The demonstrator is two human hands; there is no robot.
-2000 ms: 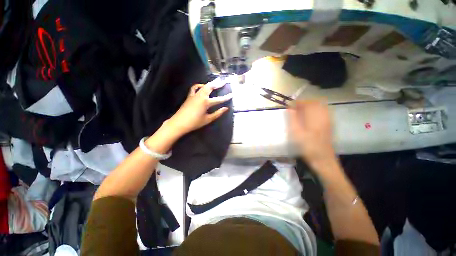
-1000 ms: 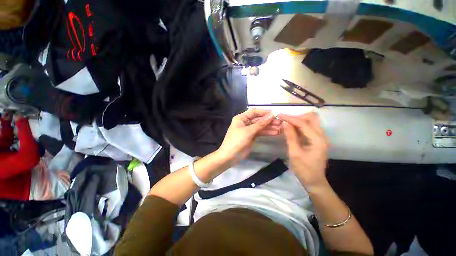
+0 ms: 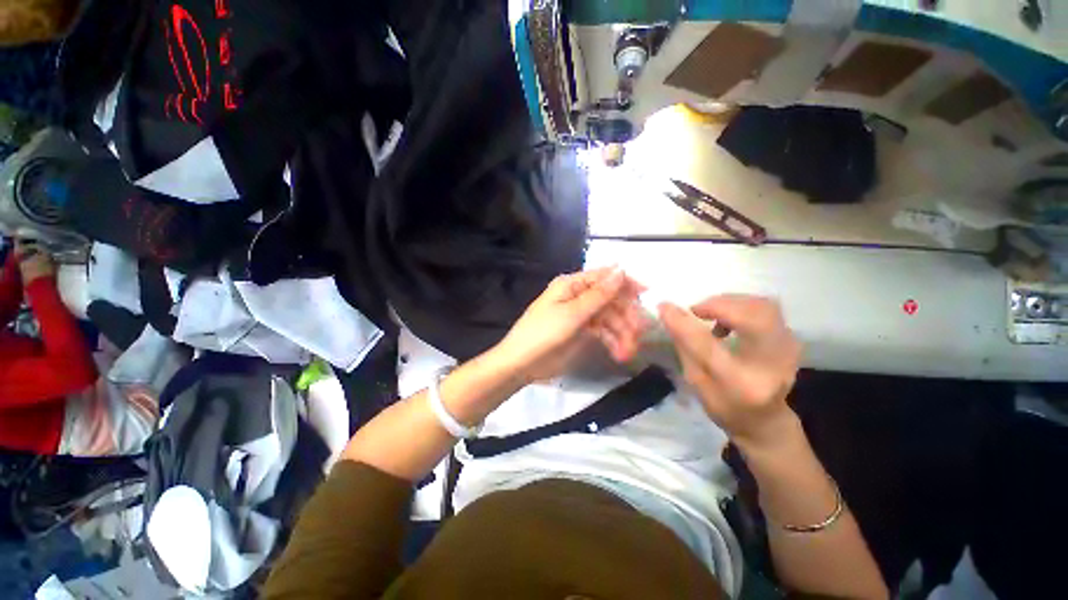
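Observation:
My left hand (image 3: 580, 319) is over the front edge of the white machine bed, fingers bent and thumb close to them. My right hand (image 3: 740, 355) faces it a small gap away, fingers curled towards the thumb. Any thread between the fingertips is too fine to make out. The black garment body (image 3: 469, 199) lies left of the needle area, with neither hand on it. The dark thread snips (image 3: 717, 212) lie on the machine bed. A black fabric strip (image 3: 570, 428) lies across the white cloth on my lap (image 3: 586, 459).
The sewing machine's presser foot area (image 3: 610, 138) is brightly lit. A black pad (image 3: 802, 152) lies on the bed to its right. Grey and white cut pieces (image 3: 310, 316) are heaped at left. A person in red sleeves (image 3: 49, 363) is at the far left.
My left hand left the black garment and my right hand put the snips down on the bed. The hands met at the fingertips, then parted slightly. The view shifted left.

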